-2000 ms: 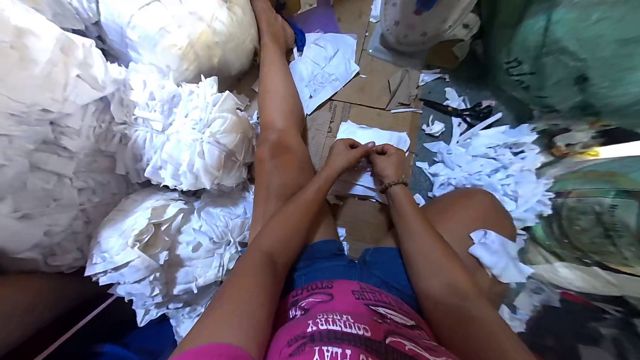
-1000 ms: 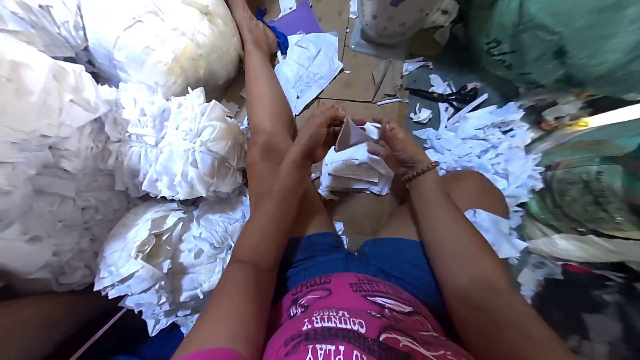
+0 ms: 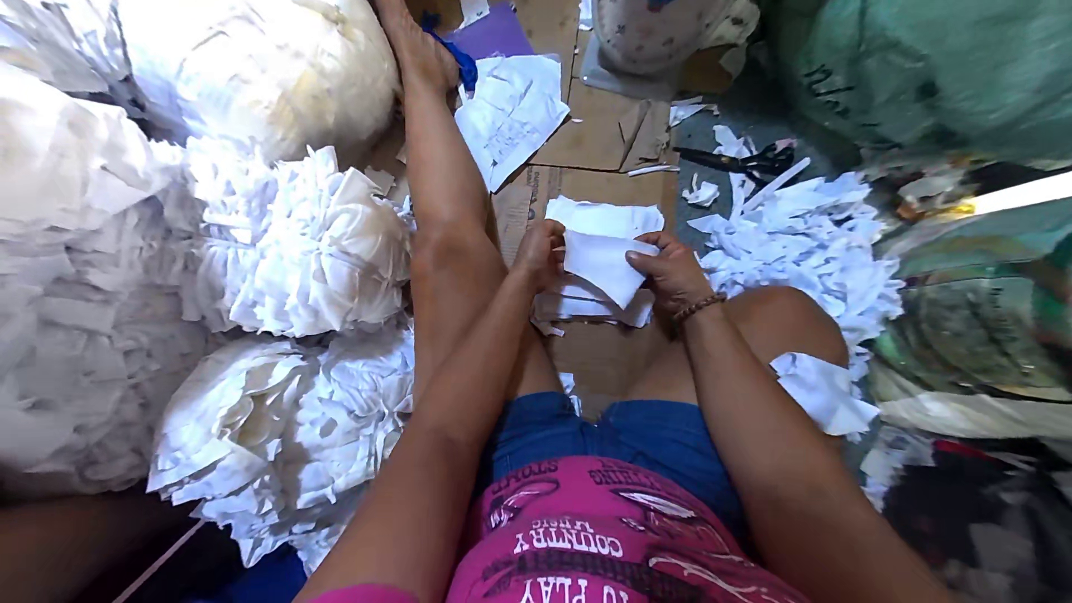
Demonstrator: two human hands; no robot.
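Observation:
Between my hands a small white cloth piece (image 3: 607,266) is stretched out. My left hand (image 3: 543,251) pinches its left corner, and my right hand (image 3: 667,266) grips its upper right corner between thumb and fingers. Beneath it, on the cardboard, lies a stack of white cloth pieces (image 3: 605,219), partly covered by the held piece. A larger white cloth piece (image 3: 511,113) lies flat beyond the stack, beside my outstretched leg. To the right, a heap of white cloth scraps (image 3: 816,243) lies by my knee, with black-handled scissors (image 3: 741,159) at its far edge.
Large bundles of white cloth (image 3: 310,243) crowd the left side. Green translucent sacks (image 3: 938,75) stand at the right. A patterned container (image 3: 649,33) is at the far side, near a purple sheet (image 3: 494,35). Flattened cardboard (image 3: 586,138) covers the floor. One white scrap (image 3: 825,392) rests by my right knee.
My hands were close together over the stack, then raised with a folded-looking piece between them. Now they are farther apart, with a white piece spread flat between them.

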